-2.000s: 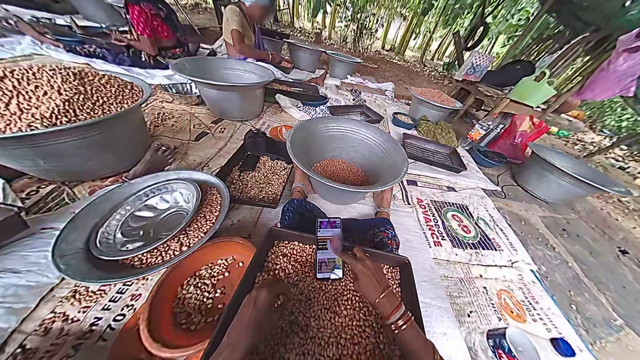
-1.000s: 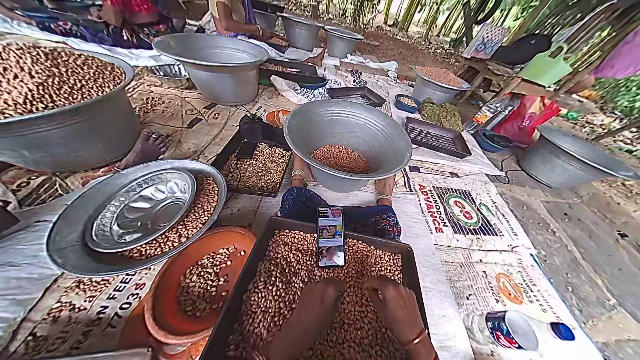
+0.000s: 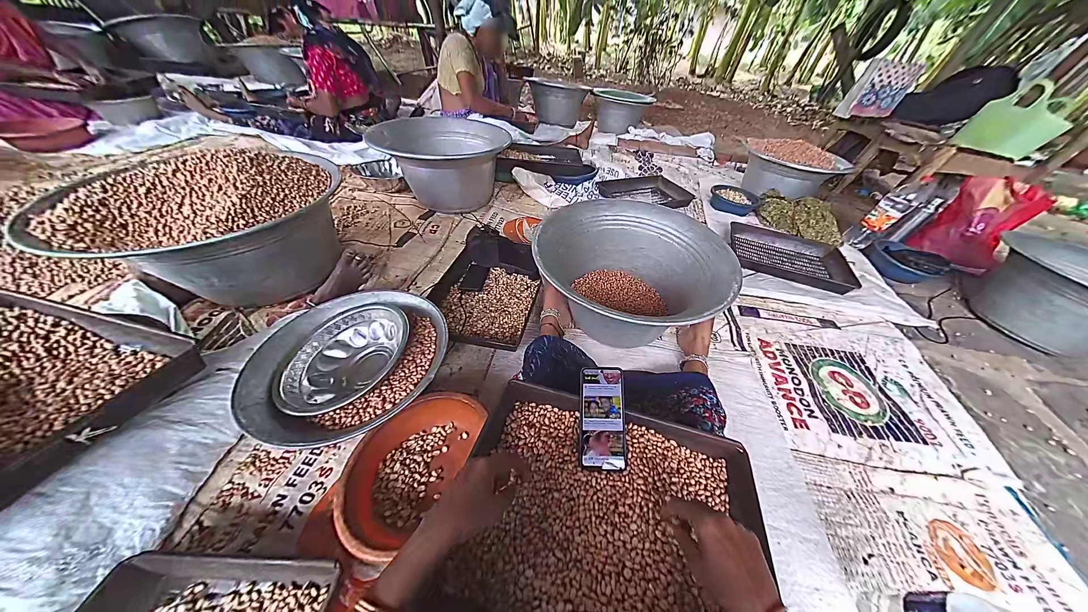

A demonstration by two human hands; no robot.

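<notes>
A dark rectangular tray (image 3: 752, 484) full of brown nuts or seeds lies in front of me, with a lit smartphone (image 3: 603, 419) on its far part. Over the tray's left side is my left hand (image 3: 486, 493), fingers bent near its edge; something small and pale shows at the fingertips, too blurred to name. My right hand (image 3: 710, 540) rests on the nuts (image 3: 586, 527) at the right, fingers curled down, their tips partly hidden. Left of the tray stands an orange bowl (image 3: 361, 501) with some nuts. Beyond the phone, a metal basin (image 3: 629, 331) holding small reddish seeds stands between my feet.
A metal basin with a smaller metal dish (image 3: 344, 361) lies at the left, before a large heaped basin (image 3: 255, 272). Another nut tray (image 3: 178, 569) is at the lower left. A slatted black tray (image 3: 790, 255) lies at the right. People (image 3: 467, 76) sit farther back.
My right hand was at the phone two seconds ago and is now on the nuts at the tray's right. My left hand has moved from the middle of the tray to its left side.
</notes>
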